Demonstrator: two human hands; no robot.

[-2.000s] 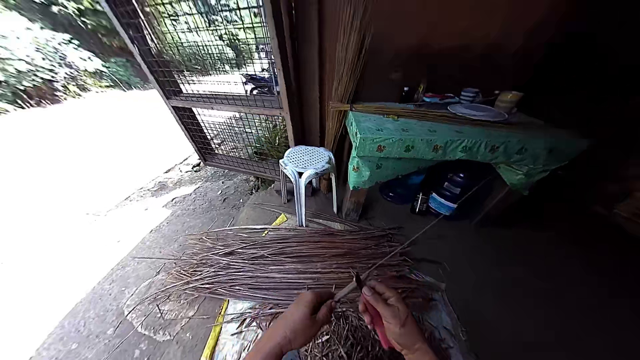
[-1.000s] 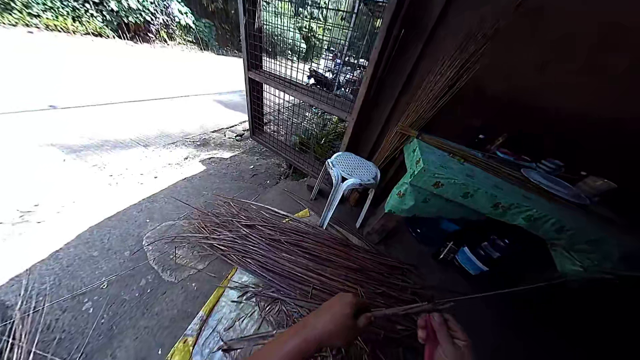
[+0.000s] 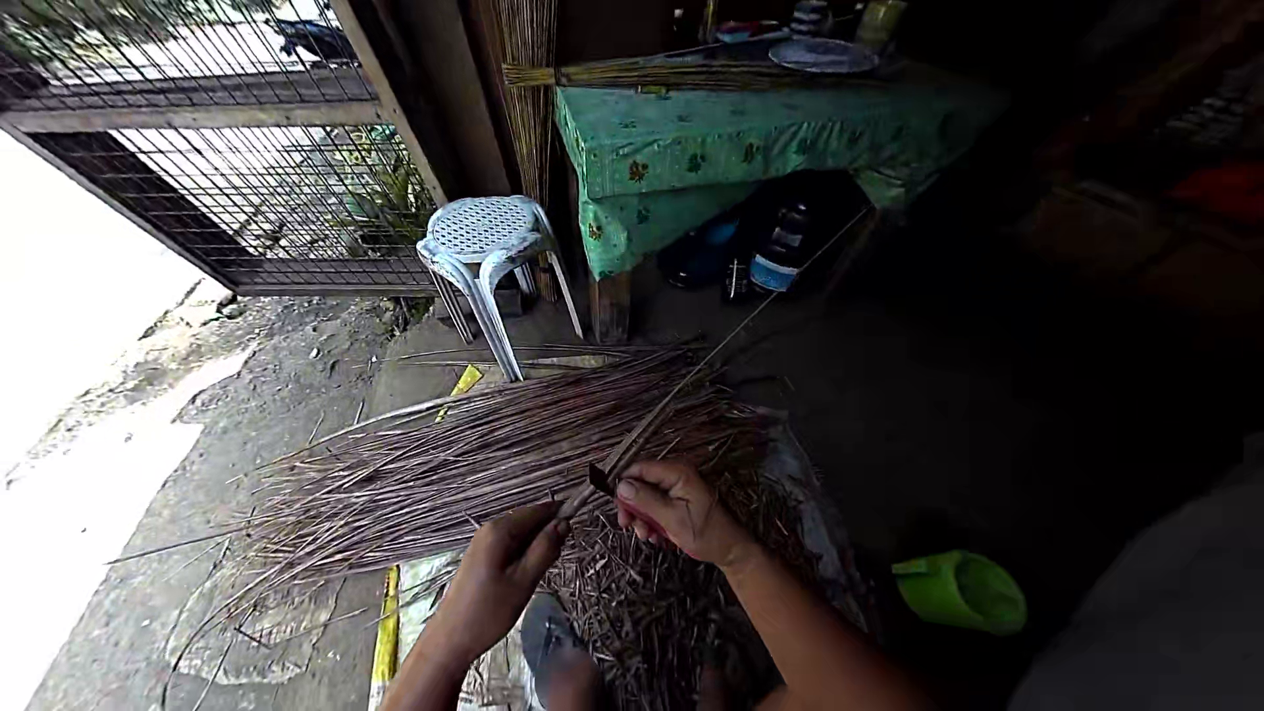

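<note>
My left hand (image 3: 509, 558) grips the near end of a long dried leaf strip (image 3: 660, 415), which runs up and right toward the table. Just beyond it, my right hand (image 3: 676, 509) is closed around a small knife, its dark blade (image 3: 599, 480) lying against the strip; the handle is mostly hidden in my fingers. Behind both hands a wide pile of thin brown dried stalks (image 3: 464, 454) spreads to the left. Below them lies a heap of short shavings and scraps (image 3: 642, 612).
A white plastic stool (image 3: 484, 232) stands behind the pile, beside a mesh gate (image 3: 237, 118). A table with a green cloth (image 3: 671, 148) bears a bundle of thin sticks (image 3: 691, 75) and a plate (image 3: 823, 55). A green plastic container (image 3: 960, 592) lies on the floor at right.
The view has swung back to the right from a second ago. My right hand and the blade now sit close to my left hand on the strip.
</note>
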